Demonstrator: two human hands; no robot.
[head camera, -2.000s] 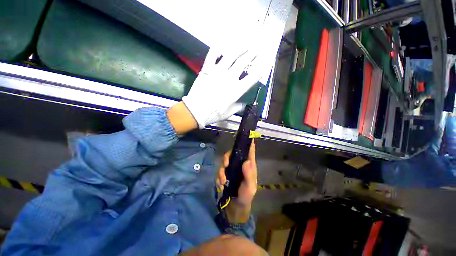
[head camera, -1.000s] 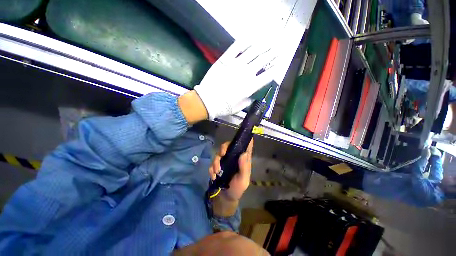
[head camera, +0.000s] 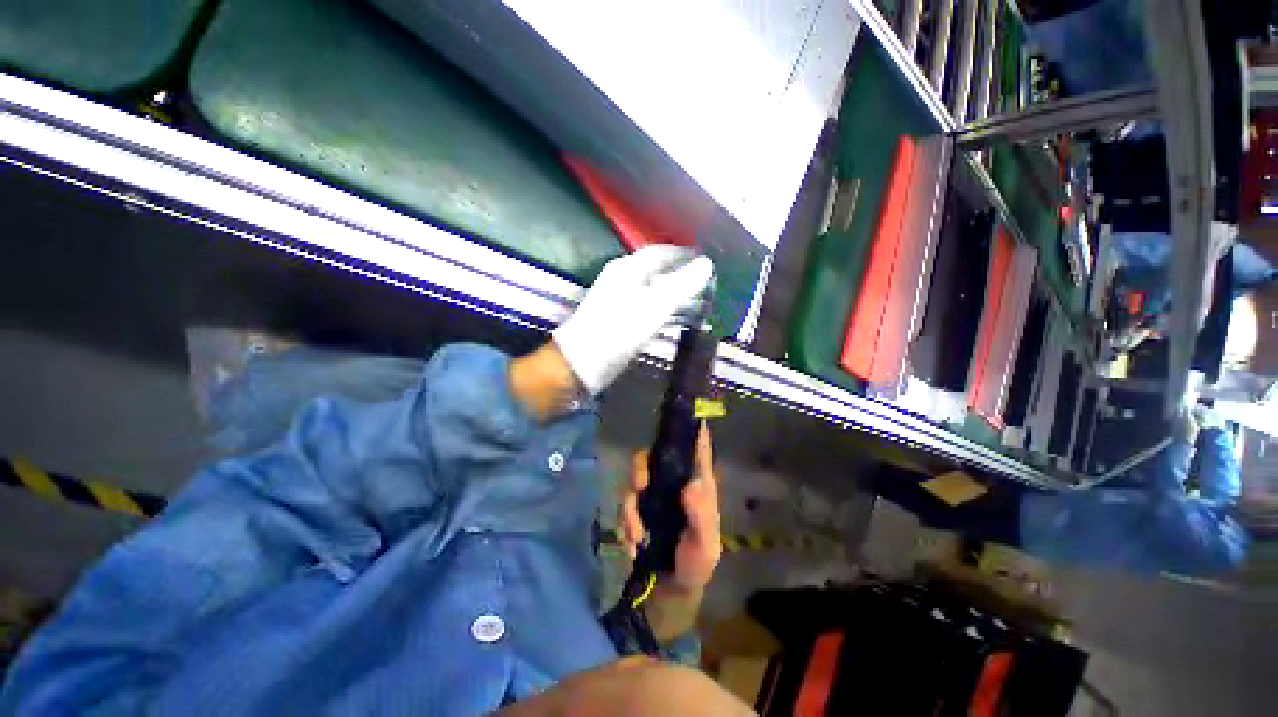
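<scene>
A large white and pale metal cover (head camera: 701, 84) lies on an enclosure with a grey side, at the top centre. A red pad (head camera: 624, 203) shows under its edge on a green board (head camera: 379, 147). My left hand (head camera: 638, 311), in a white glove, is at the enclosure's near corner, fingers curled by the screwdriver's front end. Whether it grips anything is unclear. My right hand (head camera: 683, 518), bare, is closed around a black electric screwdriver (head camera: 678, 448) with a yellow mark, pointing up. The driver bit is hidden or blurred at the gloved fingers.
An aluminium rail (head camera: 280, 217) runs diagonally across, between me and the boards. Further right are more units on red pads (head camera: 883, 266) and a metal frame post (head camera: 1191, 210). Black crates (head camera: 911, 651) stand on the floor at lower right. Another person's blue sleeve (head camera: 1217, 462) shows at far right.
My gloved left hand has come off the white cover, down towards the rail, and its spread fingers have curled. My right hand still holds the screwdriver, now more upright. The view has shifted somewhat.
</scene>
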